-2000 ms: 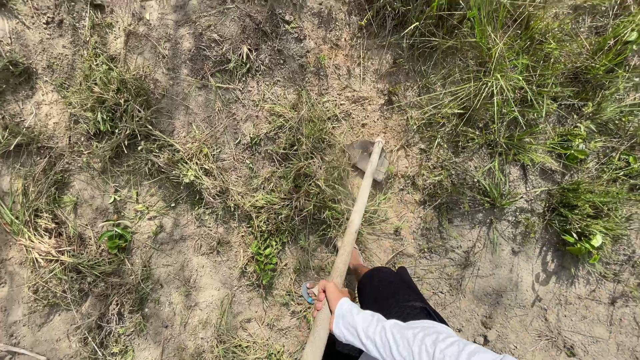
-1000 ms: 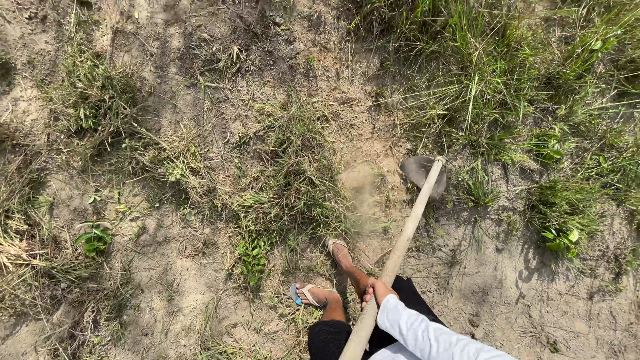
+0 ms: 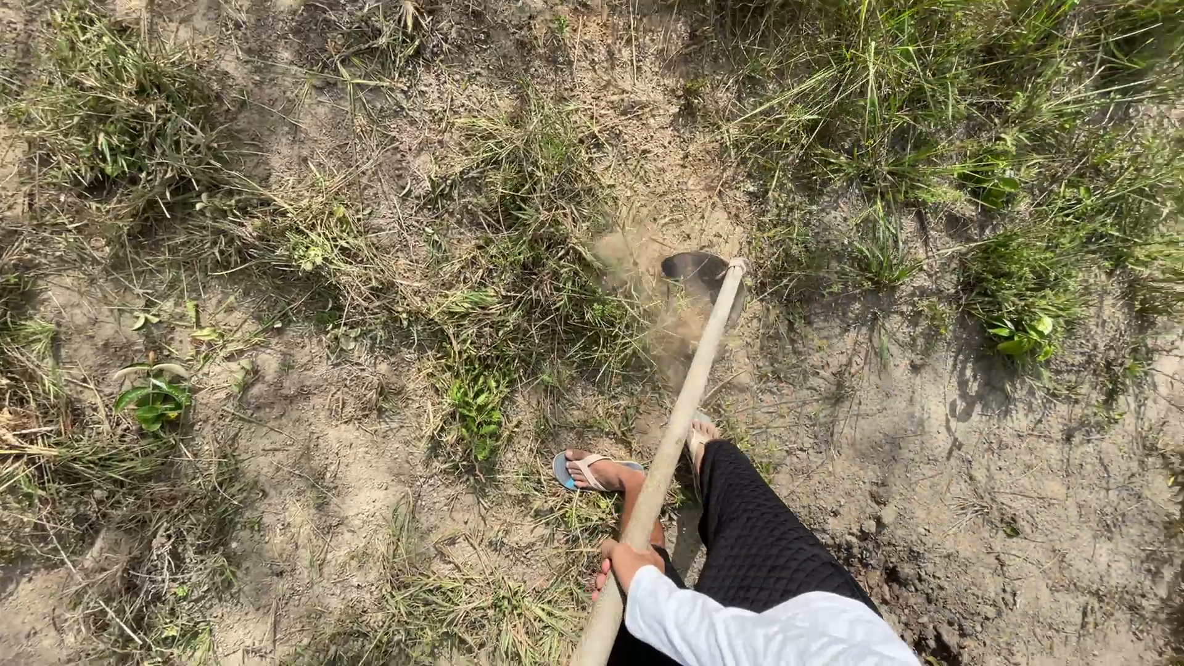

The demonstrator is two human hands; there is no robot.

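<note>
My right hand (image 3: 622, 564), below a white sleeve, is closed around the long pale wooden handle (image 3: 685, 407) of a hoe. The handle slants from the bottom edge up and to the right. At its upper end the dark metal hoe blade (image 3: 694, 268) is at the ground, between a matted patch of grass (image 3: 541, 240) and the taller grass (image 3: 925, 102) on the right. Dust hangs to the left of the blade and below it. My left hand is not in view.
My feet in thong sandals (image 3: 587, 472) stand on either side of the handle, just below the grass patch. A small leafy plant (image 3: 476, 407) grows above the left foot. Dark loose soil (image 3: 893, 587) lies at the lower right, beside my black-clad leg.
The hoe blade was farther right, close to the tall grass, one second ago, and is now nearer the matted patch. Dust also showed then. My right hand has kept its hold on the handle.
</note>
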